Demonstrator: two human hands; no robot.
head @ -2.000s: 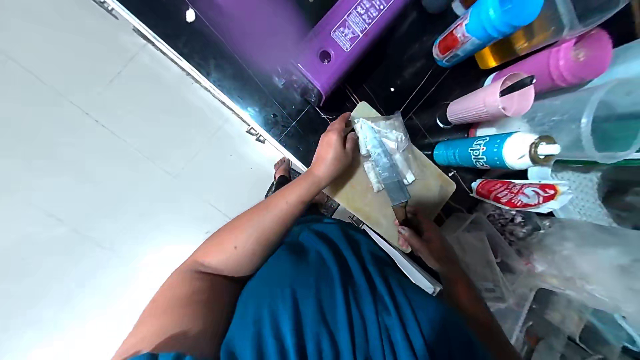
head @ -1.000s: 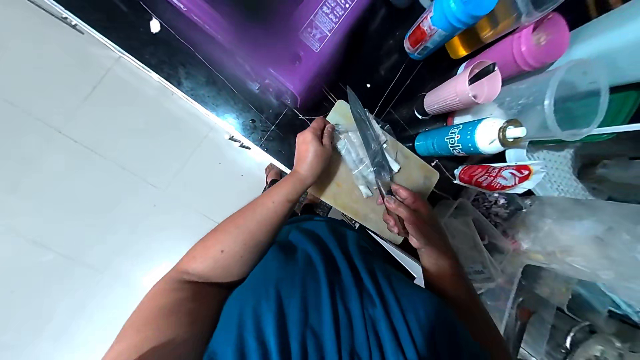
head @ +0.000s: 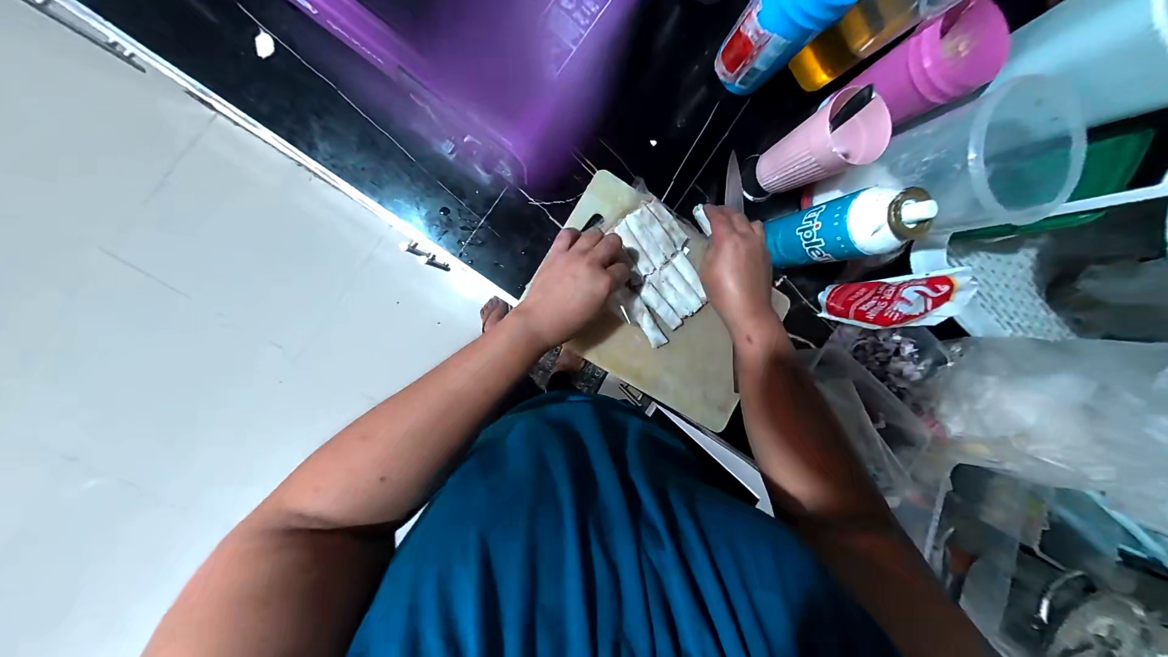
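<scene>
A pale cutting board (head: 657, 370) lies on the dark counter in front of me. Several white food strips (head: 655, 242), cut across the middle, lie side by side on it. My left hand (head: 579, 278) rests at the strips' left side, fingers curled; whether it grips one is unclear. At the right, my right hand (head: 735, 260) is over the board's edge with a white piece (head: 702, 219) at its fingertips. The knife's blade (head: 734, 182) shows beyond that hand, and its handle is hidden, so I cannot tell whether the hand holds it.
A purple plastic container (head: 511, 82) stands beyond the board. To the right are a teal spray can (head: 839, 226), a pink cup (head: 821, 146), a red-and-white packet (head: 899, 299), bottles and clear plastic bags (head: 1058, 411). The counter's edge (head: 356, 196) runs diagonally at the left.
The knife blade, over the strips one second ago, is now at the board's far right edge. My right hand has moved forward from the near handle position. The strips are now spread and more exposed.
</scene>
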